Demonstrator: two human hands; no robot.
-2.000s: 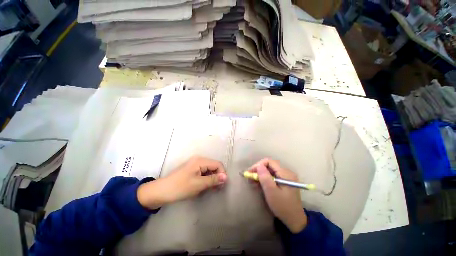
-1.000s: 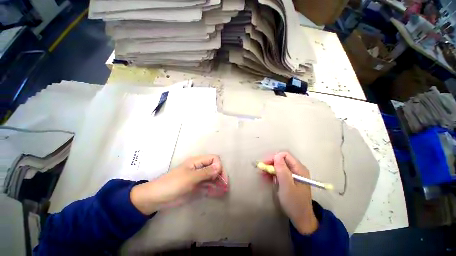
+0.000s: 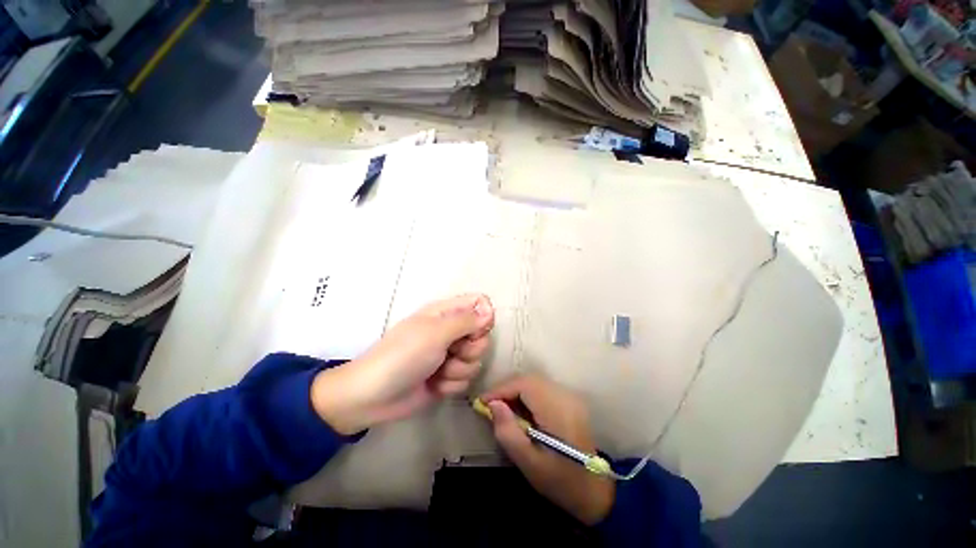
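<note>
A large beige cover panel [image 3: 664,257] lies flat in front of me, with a thin seam running down its middle. My right hand [image 3: 551,439] holds a thin pen-like tool [image 3: 562,445] with a silver barrel and yellow wrapping, its tip pointing left near the panel's near edge. A thin grey cord [image 3: 701,359] runs from its tail up the right of the panel. My left hand [image 3: 417,359] is closed just above and left of the tip, thumb on top; whether it pinches a thread cannot be seen. A small grey-white tag [image 3: 621,331] lies on the panel.
A tall panel stack [image 3: 375,54] stands beyond the work, with a small blue-white and black item [image 3: 642,141] at its foot. A dark label [image 3: 369,179] lies on the panel at upper left. Another panel pile [image 3: 118,310] is at left. Blue bins [image 3: 942,300] stand at far right.
My right hand and tool have moved down and left, close below my left hand, which has closed into a loose fist. The cord now stretches diagonally. The small tag is newly visible.
</note>
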